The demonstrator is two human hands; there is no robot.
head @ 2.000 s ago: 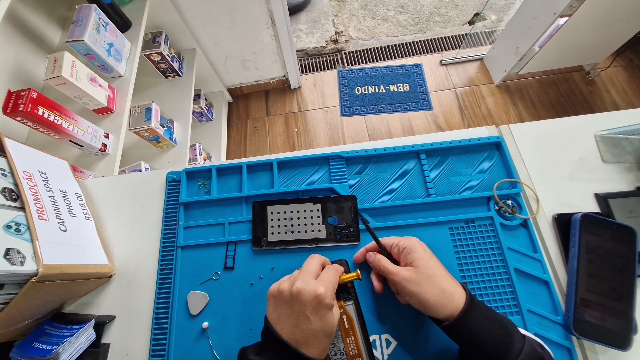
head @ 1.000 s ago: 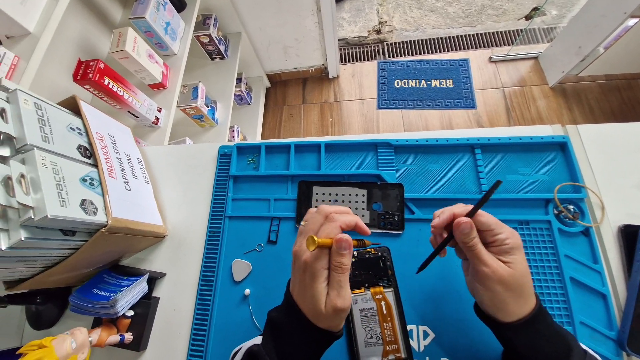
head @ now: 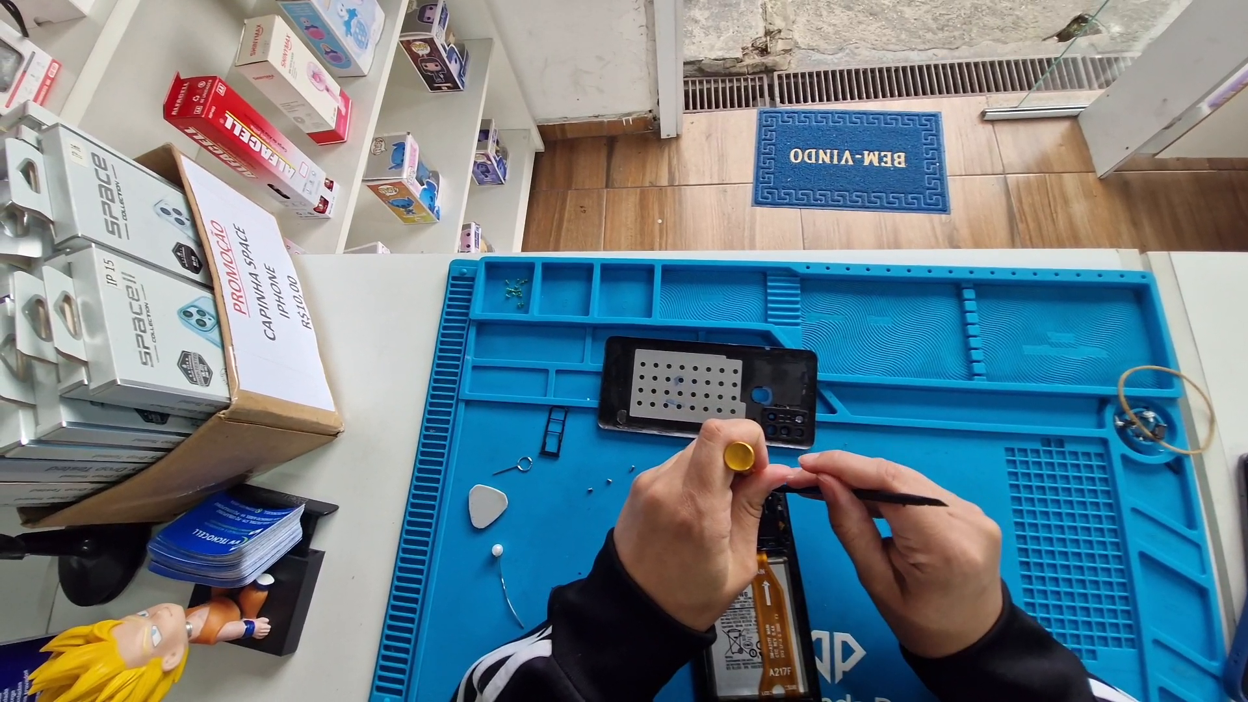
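My left hand (head: 694,526) grips a screwdriver with a gold-coloured cap (head: 739,456), held over the top end of an opened smartphone (head: 765,634). The phone's battery and orange flex cable show; its upper part is mostly hidden by my hand. My right hand (head: 912,546) holds a thin black pry tool (head: 877,496) level, its fingertips meeting those of my left hand. Above both hands lies the phone's removed back cover (head: 707,392), inner side up. Small screws (head: 610,481), a SIM tray (head: 554,432), an eject pin (head: 525,465) and a white pick (head: 487,507) lie left of my hands.
The blue silicone repair mat (head: 897,385) has compartments along its far side. At left stand a cardboard box (head: 283,421) of phone cases, a stack of blue cards (head: 226,536) and a yellow-haired figurine (head: 107,663). A rubber band (head: 1209,409) lies at right over a round metal container (head: 1141,425).
My right hand has come in against my left, and the black tool has turned from slanted to nearly level. The screwdriver's cap now faces the camera. The view has shifted left since two seconds ago.
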